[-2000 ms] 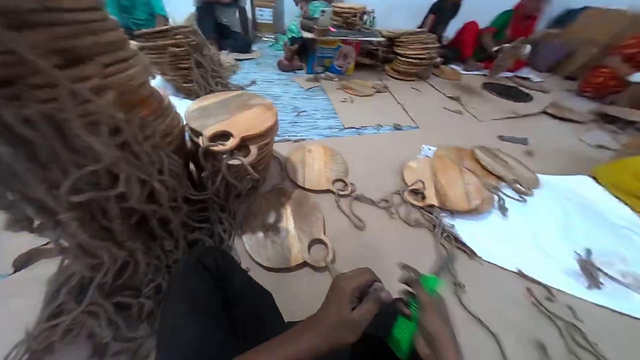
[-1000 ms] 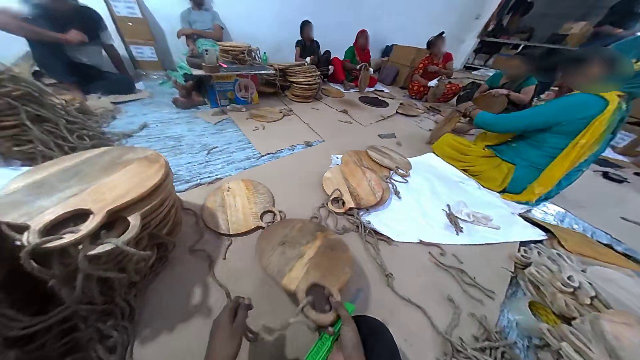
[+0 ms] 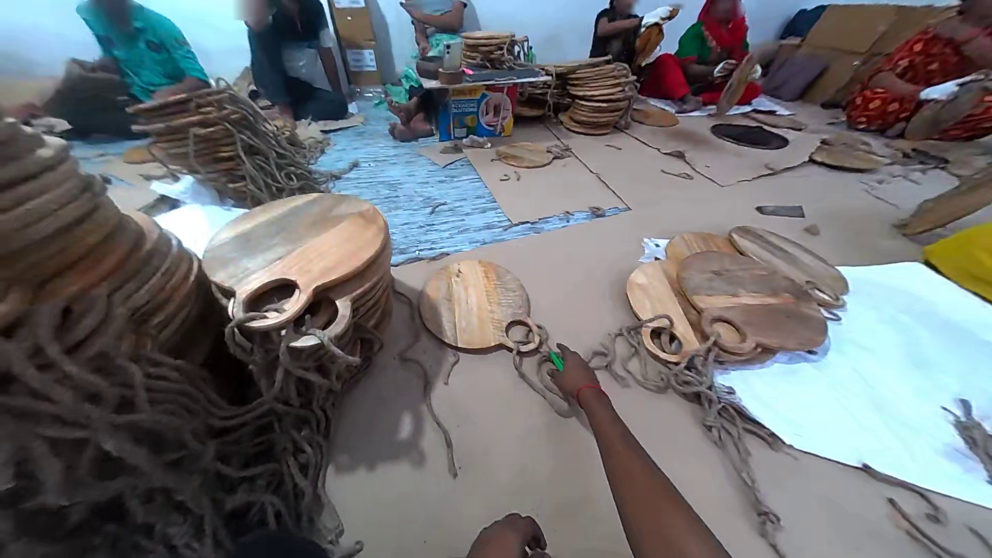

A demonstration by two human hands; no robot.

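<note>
My right hand (image 3: 573, 372) reaches forward with a small green tool (image 3: 556, 360) in its grip, mostly hidden by the fingers. It is beside the ring handle and jute cord (image 3: 536, 372) of a round wooden serving board (image 3: 474, 304) lying on the floor sheet. Low in the view, my left hand (image 3: 508, 536) is partly cut off, its fingers curled; no object shows in it. To the right, several handled boards overlap, a darker one (image 3: 752, 298) on top, their cords tangled (image 3: 690, 380). A stack of boards (image 3: 298, 240) with hanging cords stands at the left.
A taller board stack (image 3: 101, 240) and a mass of cords (image 3: 155, 457) fill the left edge. White sheet (image 3: 907, 349) lies at right, with cord scraps near it. Several people sit further back among board stacks (image 3: 597, 97); a yellow cloth (image 3: 965, 260) is at the right edge.
The board that was between my hands is no longer there; a similar dark one now lies atop the right-hand group. My right hand has moved forward to the single round board. The view has shifted.
</note>
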